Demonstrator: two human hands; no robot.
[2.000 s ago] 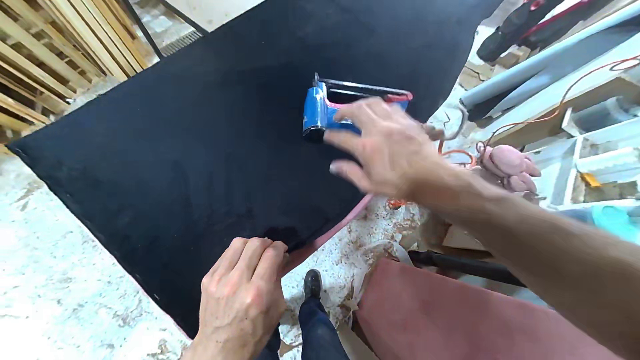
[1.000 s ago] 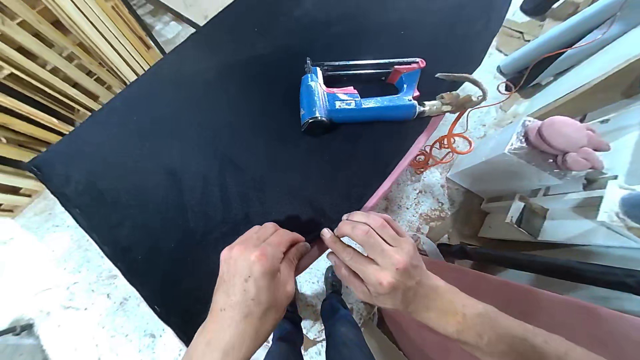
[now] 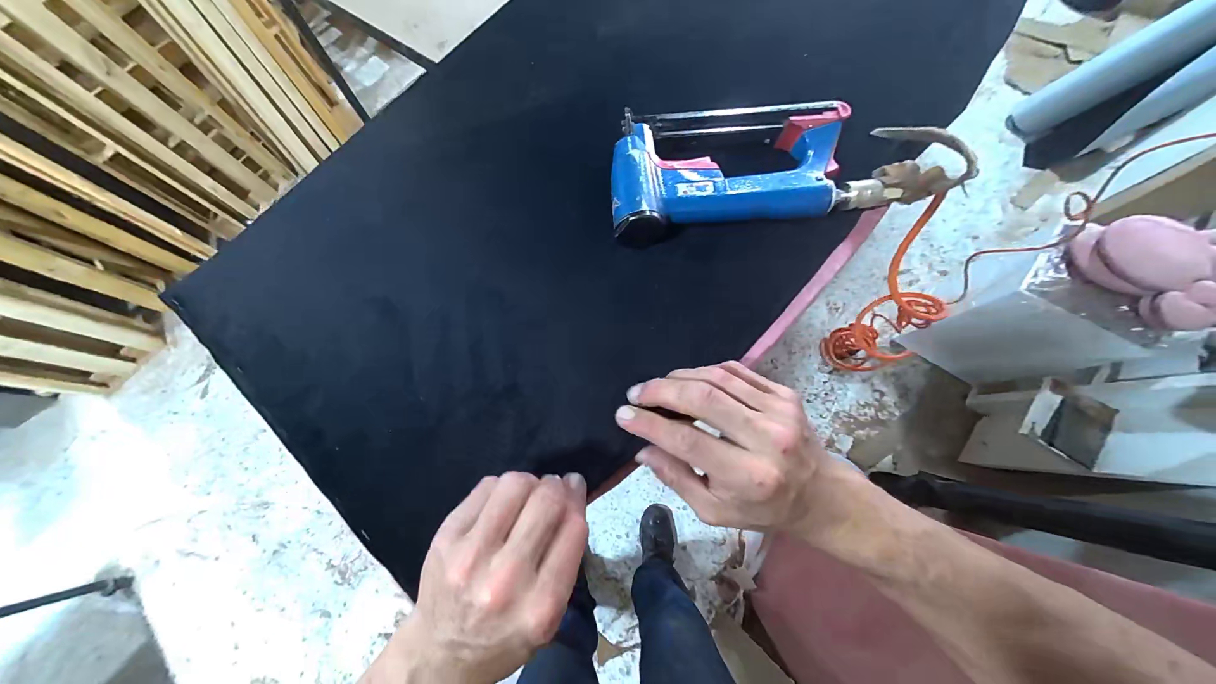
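Note:
A large panel covered in black fabric (image 3: 456, 256) lies below me, with a pink fabric edge (image 3: 817, 285) along its near right side. My left hand (image 3: 508, 560) grips that near edge, fingertips curled over the black fabric and the thumb side partly hidden. To its right, my right hand (image 3: 727, 446) rests at the same edge with its fingers bent over the black fabric; whether it pinches the cloth is unclear. Beyond both hands, a blue pneumatic staple gun (image 3: 741, 195) lies on its side on the panel, joined to an orange coiled air hose (image 3: 860, 342).
Slatted wooden frames (image 3: 123, 190) stand at the upper left. At the right are pink stuffed pieces (image 3: 1154, 261) on a plastic-wrapped block, grey rolls (image 3: 1121, 76) and a black tube (image 3: 1054, 513). Pink upholstery (image 3: 912, 617) lies by my right forearm, above a littered floor (image 3: 266, 532).
Two seconds ago my right hand was beside the staple gun; it has since come down to the near edge. Since one second ago, my hands have moved apart along that edge.

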